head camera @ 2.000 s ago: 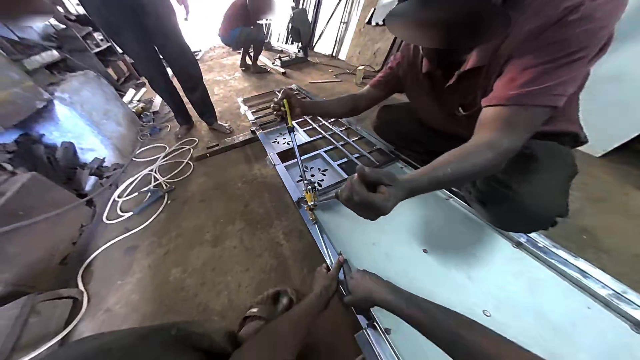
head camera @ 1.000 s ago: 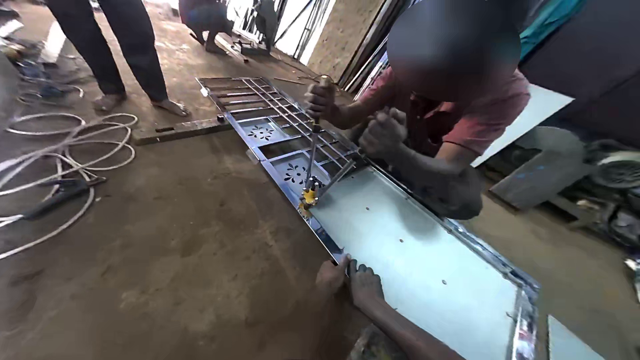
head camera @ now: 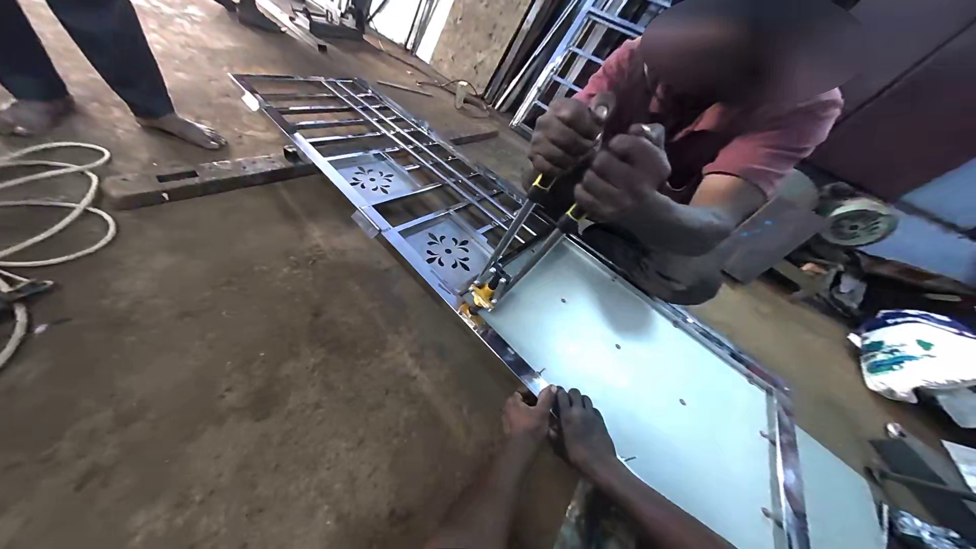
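Note:
My left hand (head camera: 528, 414) and my right hand (head camera: 583, 429) lie side by side, both gripping the near edge of a metal door frame (head camera: 509, 357). The frame holds a pale sheet panel (head camera: 633, 366), two cut-out flower panels (head camera: 448, 250) and a grille of bars (head camera: 335, 122). Across from me a co-worker in a red shirt grips the two long handles of a yellow-headed hand tool (head camera: 483, 296), probably a lever riveter. Its head rests on the near frame edge, up the frame from my hands. Both handles are close together, with one of the co-worker's hands on each.
A metal bar (head camera: 221, 177) lies on the floor under the grille. Pale cable (head camera: 57, 202) is coiled at left, near a bystander's bare feet (head camera: 179, 130). A blue ladder-like frame (head camera: 583, 53) leans at the back. A printed sack (head camera: 919, 354) and clutter lie at right.
The co-worker's hands, wide apart on the tool two seconds ago, have come together, bringing its handles close. My hands remain on the frame edge. The view has shifted.

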